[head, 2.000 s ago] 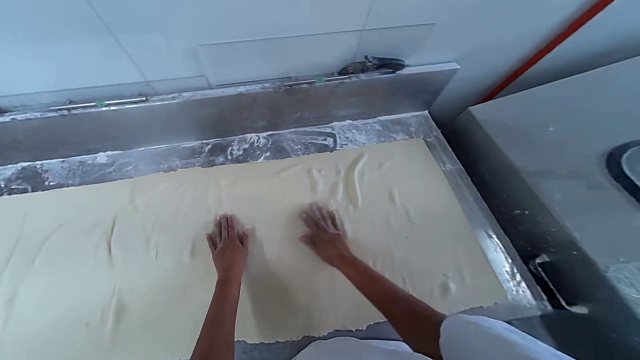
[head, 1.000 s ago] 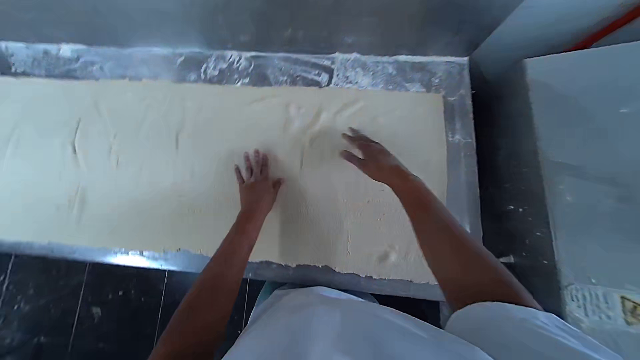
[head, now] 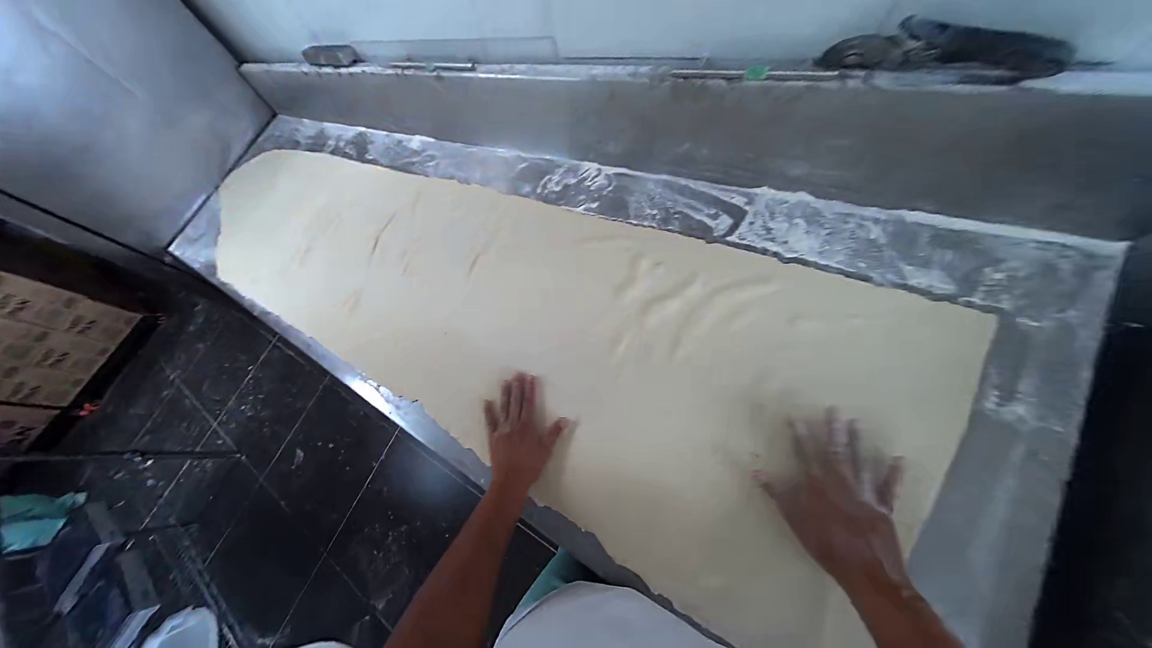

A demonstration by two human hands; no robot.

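Observation:
A long, wide sheet of pale dough [head: 630,306] lies flat on a floured metal table [head: 1026,360]. Wrinkles and raised ridges mark its surface in several places. My left hand [head: 522,432] rests palm down near the front edge of the dough, its fingers apart. Farther right, my right hand [head: 837,495] is over the dough with its fingers spread and slightly blurred; whether it touches the sheet, I cannot tell. Neither hand holds anything.
Along the back runs a raised metal ledge [head: 540,112] bearing a dark tool [head: 981,49], thin rods and a small grey object [head: 330,56]. Metal panelling [head: 117,108] stands at the left. Dark floor tiles [head: 360,504], cartons [head: 54,342] and plastic-looking items [head: 180,630] lie lower left.
My right hand has moved off the ridged area toward the near right part of the dough. My left hand stays palm down near the front. The view has swung left.

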